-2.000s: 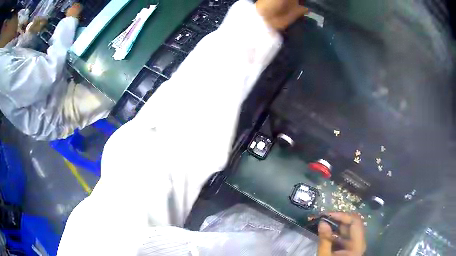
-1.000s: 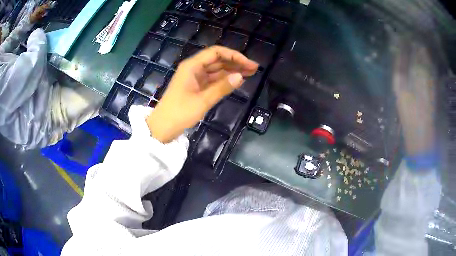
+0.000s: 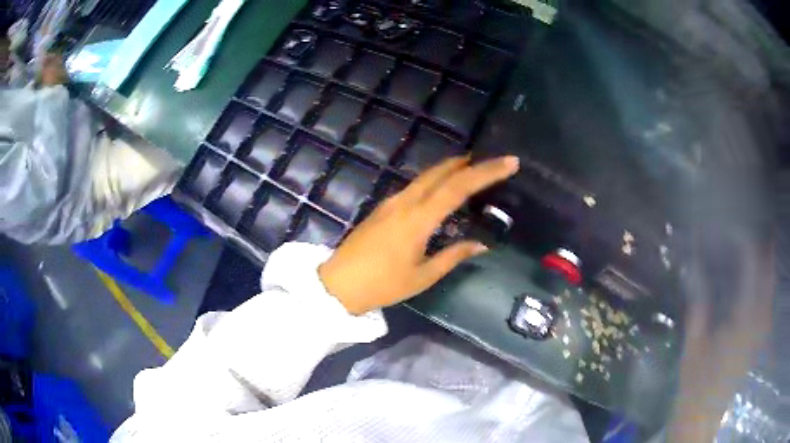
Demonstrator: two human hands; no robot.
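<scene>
My left hand (image 3: 407, 238) is spread over the mat's left part, with thumb and fingers apart around a black watch housing (image 3: 450, 229) that is partly hidden; no grip on it shows. Another housing (image 3: 533, 317) with bright parts inside lies on the green mat (image 3: 472, 303). Small pale pieces (image 3: 606, 333) are scattered to its right, and a few lie on the black fixture (image 3: 554, 112). My right hand (image 3: 728, 303) is a blur at the right side; its fingers and anything held cannot be made out.
A black compartment tray (image 3: 303, 201) lies left, with housings in some far pockets. The fixture front has a red knob (image 3: 563, 265) and silver knobs (image 3: 497, 216). Shiny clear plastic (image 3: 754, 415) is at lower right. A person's sleeve (image 3: 35, 156) is at far left, near a blue stool (image 3: 147, 251).
My left hand has come back from the far end of the tray, then moved right to the near-left housing. My right hand has left the pale pieces for the right side.
</scene>
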